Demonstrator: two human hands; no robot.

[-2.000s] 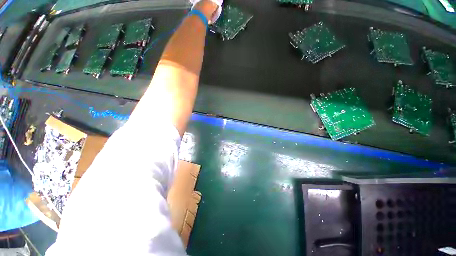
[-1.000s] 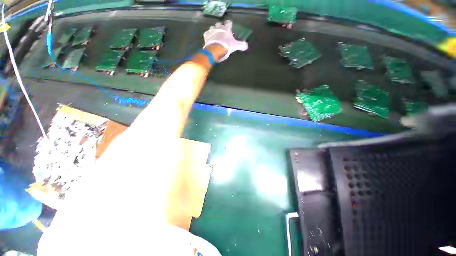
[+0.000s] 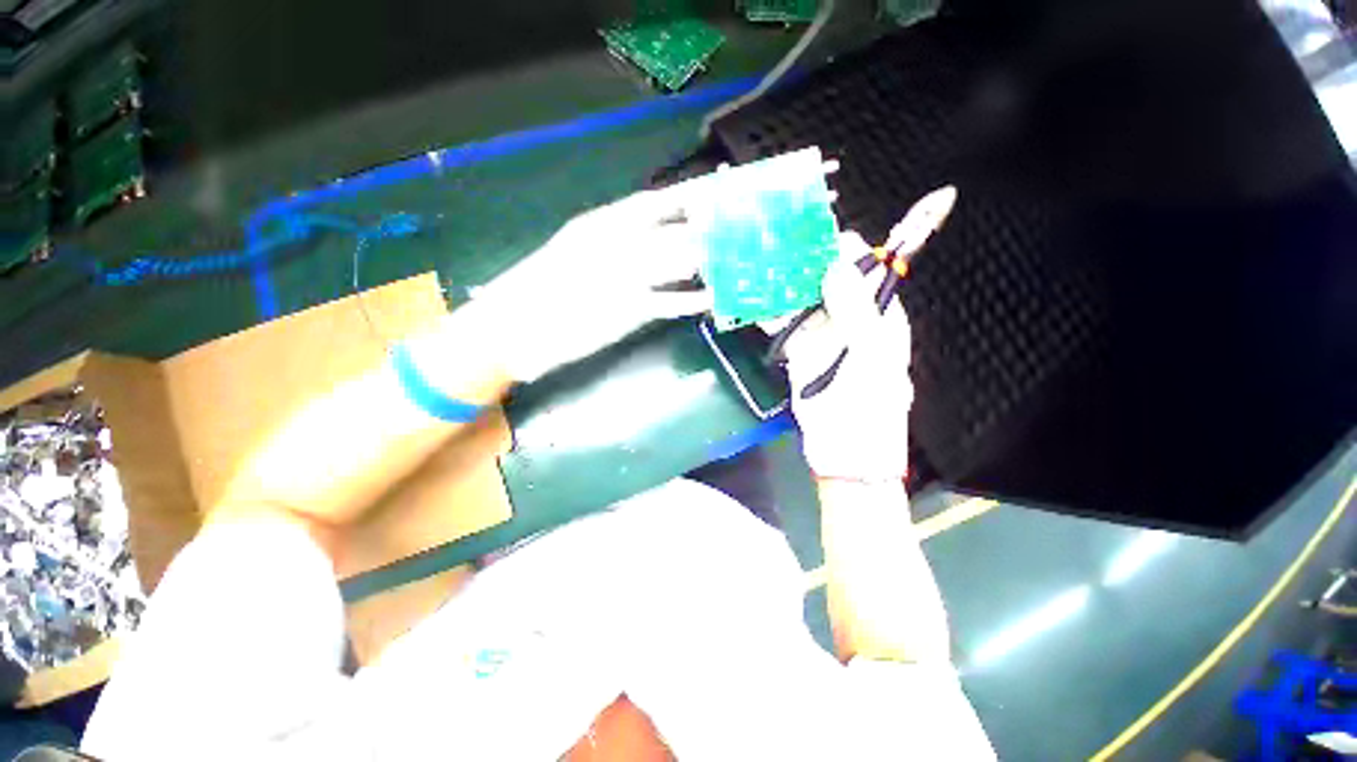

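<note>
A green circuit board (image 3: 770, 241) is held up over the bench, its pin-dotted face towards me. My left hand (image 3: 603, 283), in a white glove with a blue band at the wrist, grips the board's left edge. My right hand (image 3: 851, 380), also in a white glove, holds diagonal cutters (image 3: 911, 235) with black handles and orange near the pivot. The cutters' jaws point up and to the right, beside the board's right edge. The right fingers are close to the board; I cannot tell if they touch it.
A large black perforated tray (image 3: 1086, 283) lies right of the hands. A brown cardboard box (image 3: 320, 390) with silvery small parts (image 3: 60, 521) is at left. A blue coiled cord (image 3: 179, 265) lies on the bench. Boards (image 3: 665, 52) lie on the dark conveyor belt (image 3: 342, 90) at the back.
My left hand has come back from the belt and now holds a board. My right hand with the cutters has come into view. The view has turned, showing more of the black tray and the floor.
</note>
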